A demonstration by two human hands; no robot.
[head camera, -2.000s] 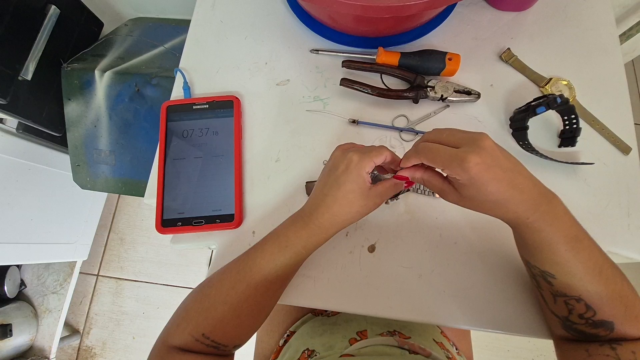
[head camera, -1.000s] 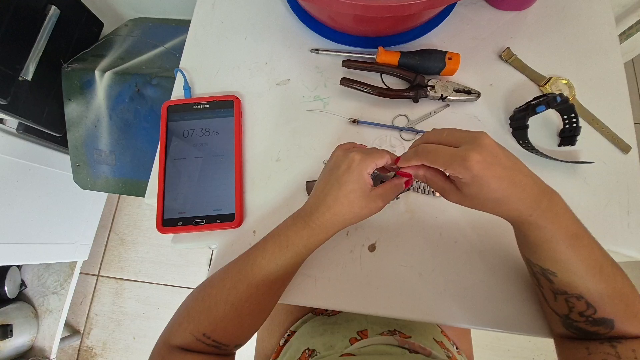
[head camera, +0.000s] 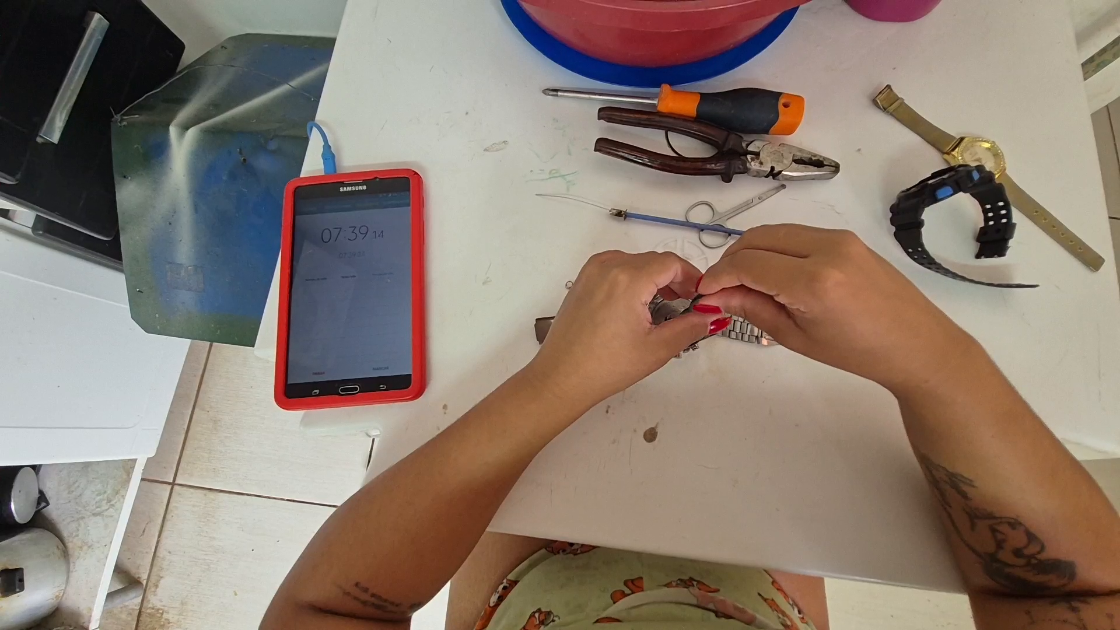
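My left hand (head camera: 626,319) is closed around a metal wristwatch part (head camera: 669,308), whose shape is mostly covered by the fingers. Thumb and index finger of my right hand (head camera: 792,297) meet my left fingertips at that part, pinching a small dark piece too hidden to name. Under the hands, a silver link watch band (head camera: 744,331) lies on the white table (head camera: 612,499). A brown flat end (head camera: 544,329) of something sticks out left of my left hand. Just beyond my hands are small metal scissors (head camera: 739,210) and a thin blue-handled tool (head camera: 665,220).
Pliers (head camera: 665,157) and an orange-black screwdriver (head camera: 735,108) lie beyond. To the right are a gold-coloured watch (head camera: 980,156) and a black watch (head camera: 932,197). At the left edge lies a red-cased tablet (head camera: 350,289) on a blue cable. A red basin (head camera: 656,31) stands at the back.
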